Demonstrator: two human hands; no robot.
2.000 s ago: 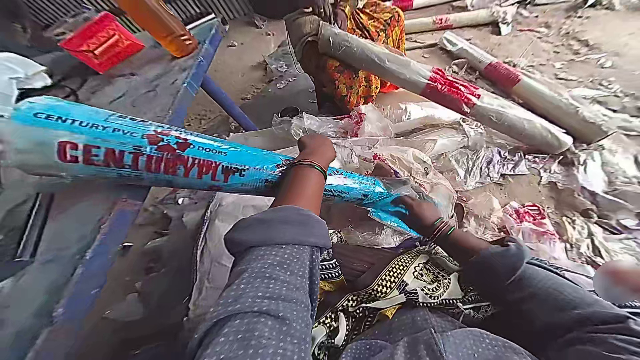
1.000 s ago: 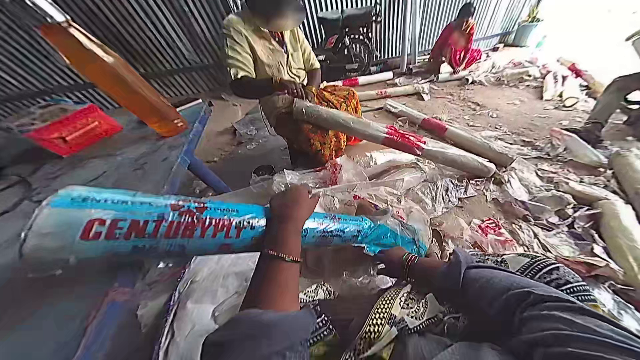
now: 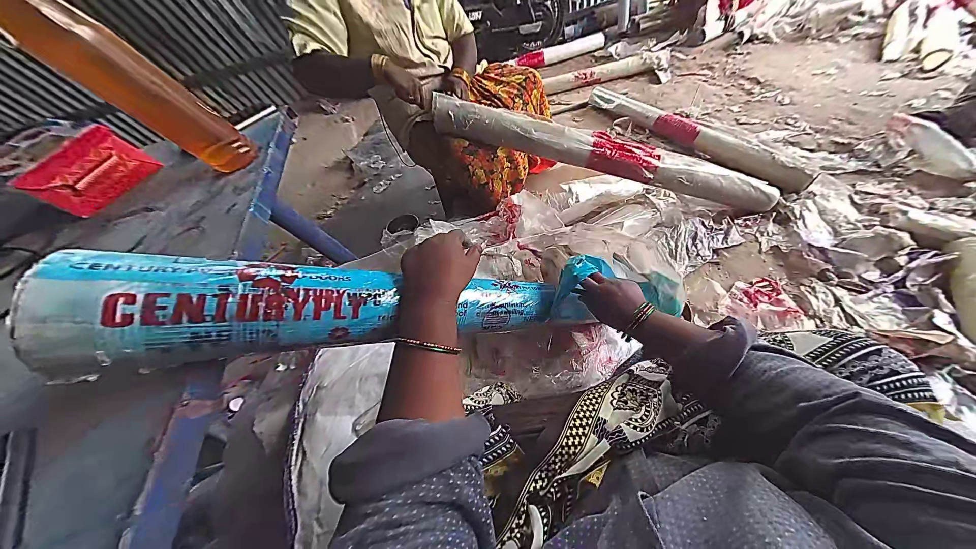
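Note:
A long roll in blue printed plastic film (image 3: 206,305) lies across my front, its thick left end over a blue metal frame. On top of the roll, near its middle, my left hand (image 3: 438,271) rests with curled fingers; whether it grips anything is hidden. My right hand (image 3: 614,297) pinches a loose, crumpled flap of blue film (image 3: 583,274) at the right end. Clear plastic sheeting (image 3: 633,255) lies crumpled around and behind that end.
Across from me a seated person (image 3: 400,46) holds a wrapped roll with a red band (image 3: 534,141). Another banded roll (image 3: 701,141) lies behind it. A blue metal frame (image 3: 263,183), a red packet (image 3: 88,171) and an amber bottle (image 3: 137,84) are at left. Plastic scraps (image 3: 762,301) litter the ground.
The blue film at the roll's right end is now raised and bunched at my right hand. My left hand stays on the roll. The view has shifted between frames.

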